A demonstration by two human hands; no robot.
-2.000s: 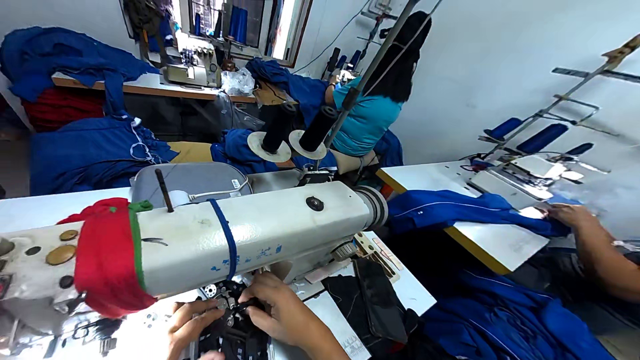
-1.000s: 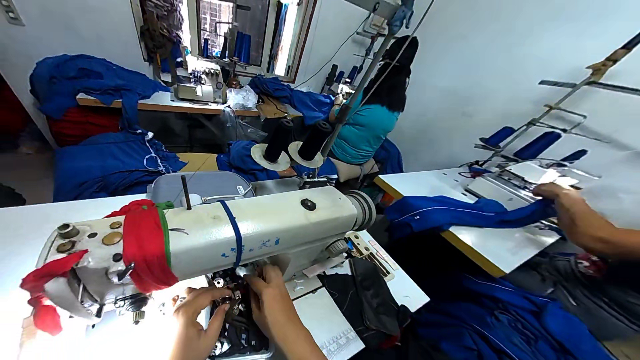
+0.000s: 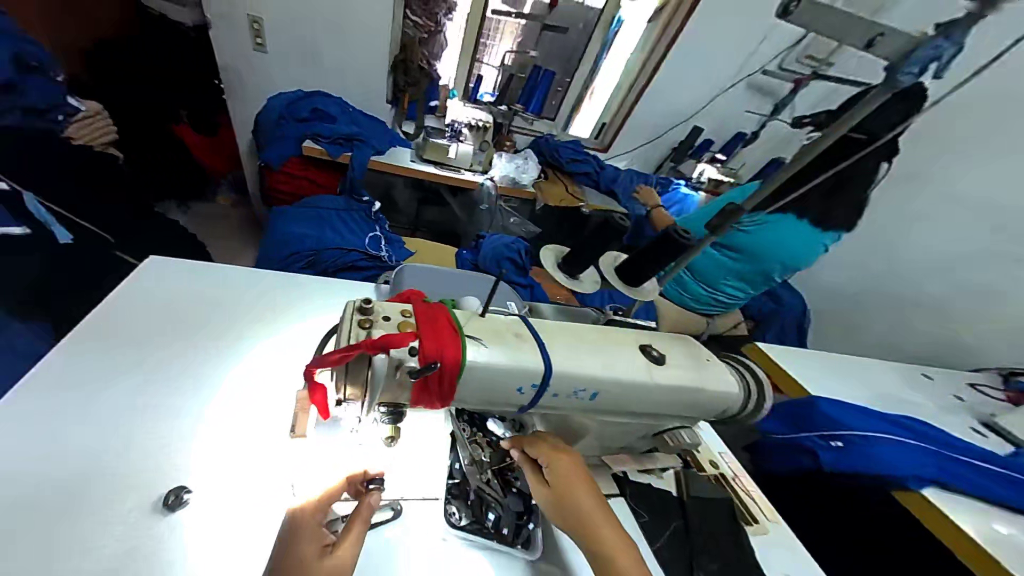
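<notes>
A white industrial sewing machine [image 3: 608, 364], wrapped with red cloth [image 3: 438, 356] and a blue band, stands across the white table. My left hand [image 3: 332, 520] pinches a small dark metal part [image 3: 374, 484] between thumb and fingertips, in front of the needle area. Below it lies a slotted metal piece [image 3: 387, 514]. My right hand [image 3: 552, 472] reaches over a clear plastic box [image 3: 534, 552] full of small dark metal parts, its fingertips at the contents near a whitish item [image 3: 501, 428]; whether it grips anything cannot be told. A round black part [image 3: 176, 498] lies on the table at left.
Black thread cones [image 3: 652, 258] stand behind the machine. Black fabric pieces [image 3: 704, 520] lie to the right of the box. Another table at right holds blue fabric [image 3: 888, 444]. A person in a teal shirt [image 3: 752, 248] works at a machine in the back, among blue garments [image 3: 328, 232].
My left hand has moved away from the box towards the front left, with a small dark part in its fingers. My right hand stays at the box. The view has swung left.
</notes>
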